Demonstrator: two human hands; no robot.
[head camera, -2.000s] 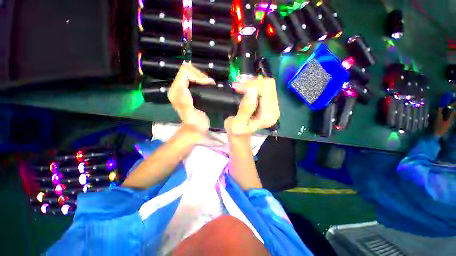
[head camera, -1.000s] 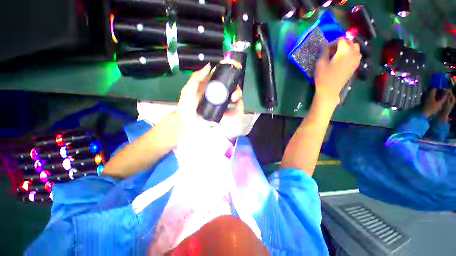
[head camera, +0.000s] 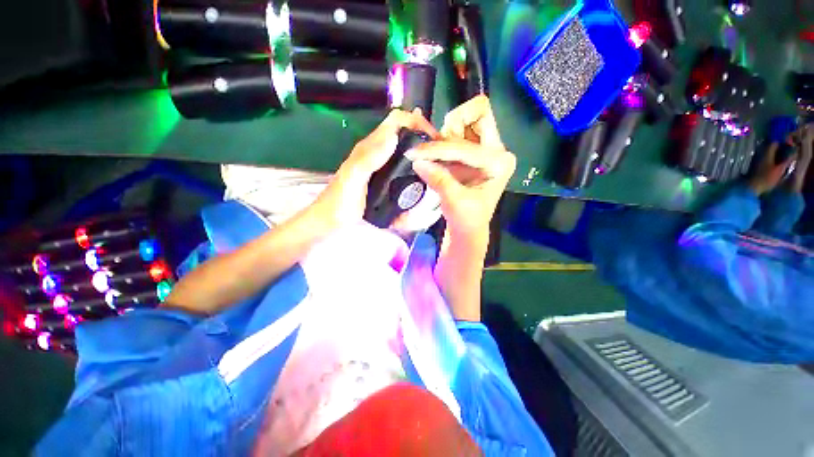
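My left hand (head camera: 357, 176) holds a black cylindrical light-up unit (head camera: 382, 198) above the lap, tilted, with a round light spot facing up. My right hand (head camera: 464, 170) is at the unit's upper part, with thumb and fingertips pinched together against it. Whether a screw is between those fingertips cannot be made out. The black electric screwdriver (head camera: 471, 54) lies on the bench just beyond my right hand, its lower end hidden by that hand. The blue screw tray (head camera: 614, 87) with a heap of silver screws (head camera: 562, 70) is on the bench to the right.
Rows of black units (head camera: 223, 85) lie at the bench's left, and loose units (head camera: 582, 153) lie around the blue tray. A side tray of glowing units (head camera: 76, 281) is low at the left. A co-worker's blue sleeve (head camera: 714, 223) is at the right. A grey vented box (head camera: 652, 375) is at lower right.
My right hand has come back left from the blue screw tray to the unit in my left hand. The unit has turned a little, and the camera view has shifted.
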